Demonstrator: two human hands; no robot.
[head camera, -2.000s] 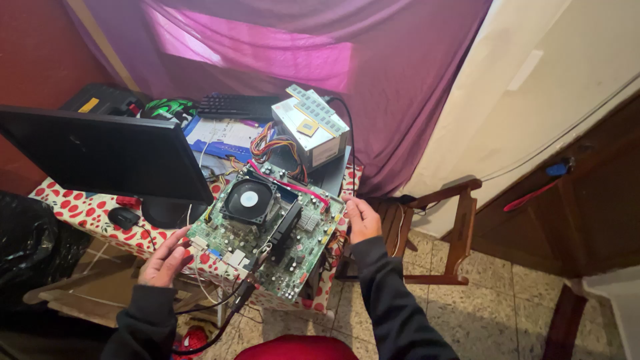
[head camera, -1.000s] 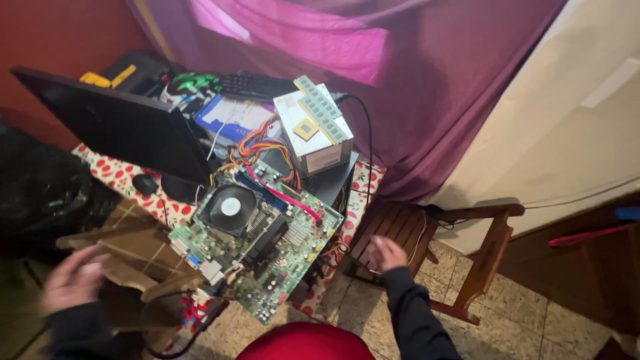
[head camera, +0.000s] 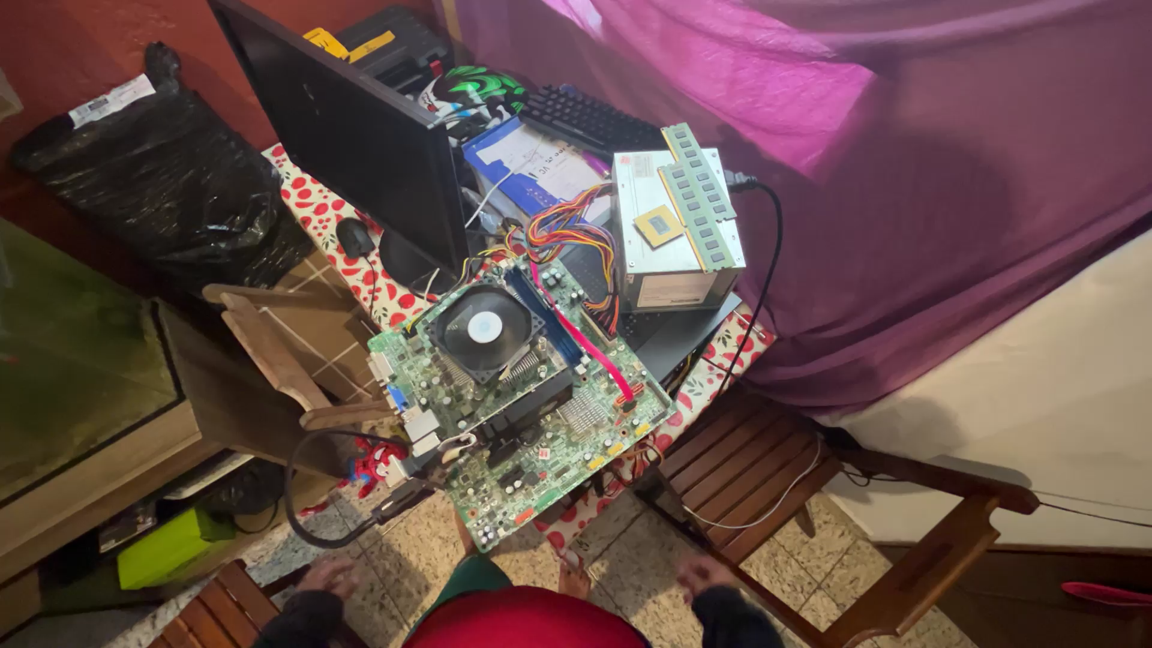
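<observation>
My left hand (head camera: 329, 576) hangs low at the left, below a black video cable (head camera: 396, 504) plugged into the motherboard, and appears to hold nothing. Low at the right, my right hand (head camera: 706, 574) is blurred beside a wooden chair, also without anything visible in it. Between and above them lies a green motherboard (head camera: 576, 414) with a black CPU fan (head camera: 486, 328) and a pink SATA cable (head camera: 585, 337). Behind it stands a metal power supply (head camera: 643, 261), its coloured wires running to the board. Memory sticks (head camera: 697, 198) and a loose processor (head camera: 658, 226) rest on top of it.
A monitor (head camera: 360, 126) and a mouse (head camera: 355, 238) stand on a cherry-patterned tablecloth (head camera: 315, 198). Farther back are a keyboard (head camera: 589, 117) and a blue box (head camera: 531, 166). Wooden chair (head camera: 756, 477) at right; black plastic-wrapped bundle (head camera: 171, 171) at left.
Both hands were at the motherboard's edges two seconds ago. They have moved away from it and down toward my body. The view has shifted and turned.
</observation>
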